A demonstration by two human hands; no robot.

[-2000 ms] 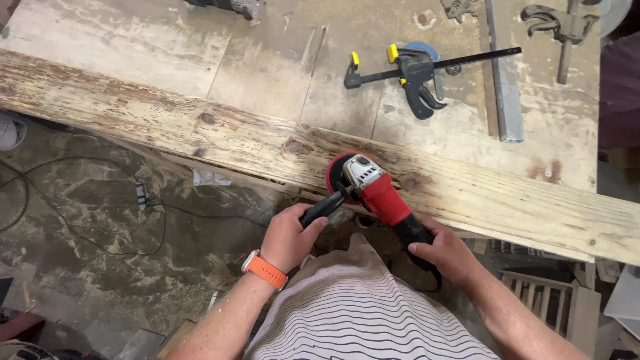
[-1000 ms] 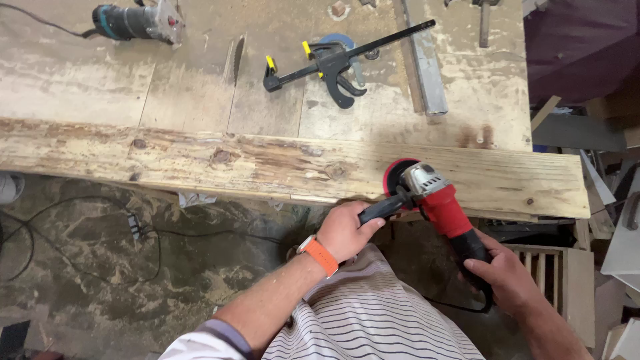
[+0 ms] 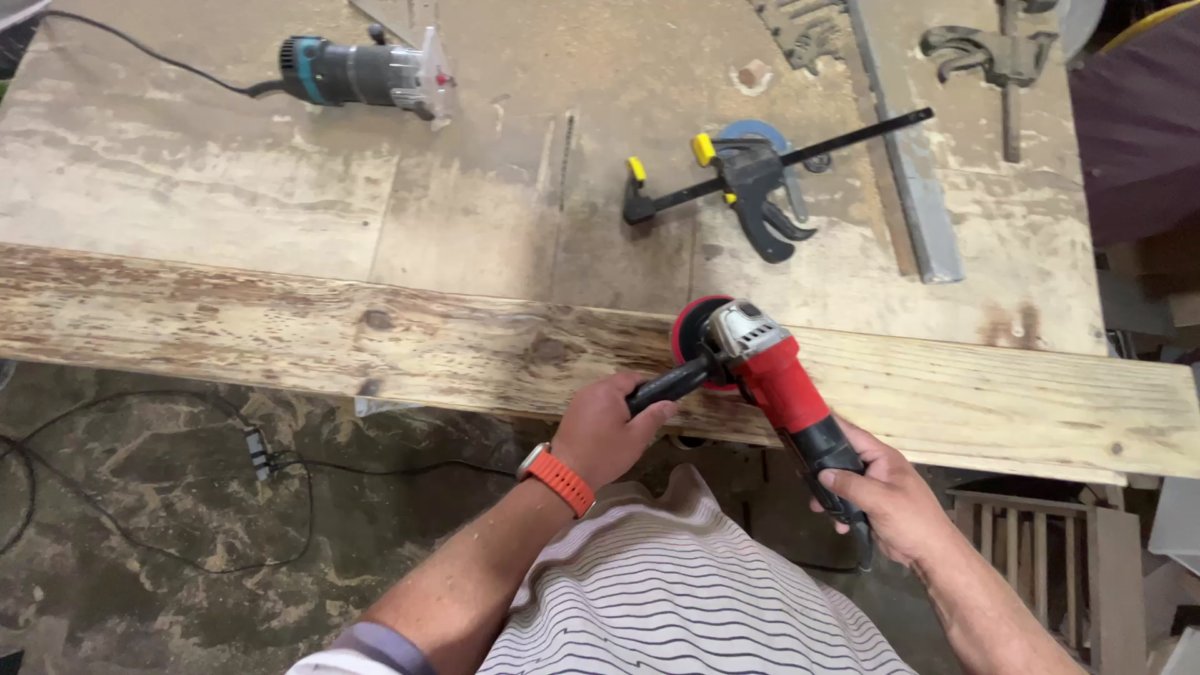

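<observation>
A red and black angle grinder (image 3: 783, 380) with a round, red-edged disc (image 3: 694, 328) rests over a long wooden plank (image 3: 469, 342). My left hand (image 3: 605, 427), an orange-strapped watch at its wrist, grips the black side handle (image 3: 667, 386). Around the black rear body of the tool my right hand (image 3: 881, 487) is closed. The disc lies against the plank's upper face, as far as can be seen; its underside is hidden. Left of the disc the plank is dark-streaked and knotty, while to the right its surface is paler and smoother.
On the plywood worktable (image 3: 469, 206) lie a corded trim router (image 3: 361, 75), a black bar clamp with yellow pads (image 3: 750, 183), a blue disc (image 3: 755, 134), a grey metal bar (image 3: 914, 187) and another clamp (image 3: 994, 54). Cables with a connector (image 3: 256, 454) lie on the floor below.
Between the earlier frames the grinder went rightward along the plank; now it is back on the streaked part, left of where it was one second ago. The view has shifted too.
</observation>
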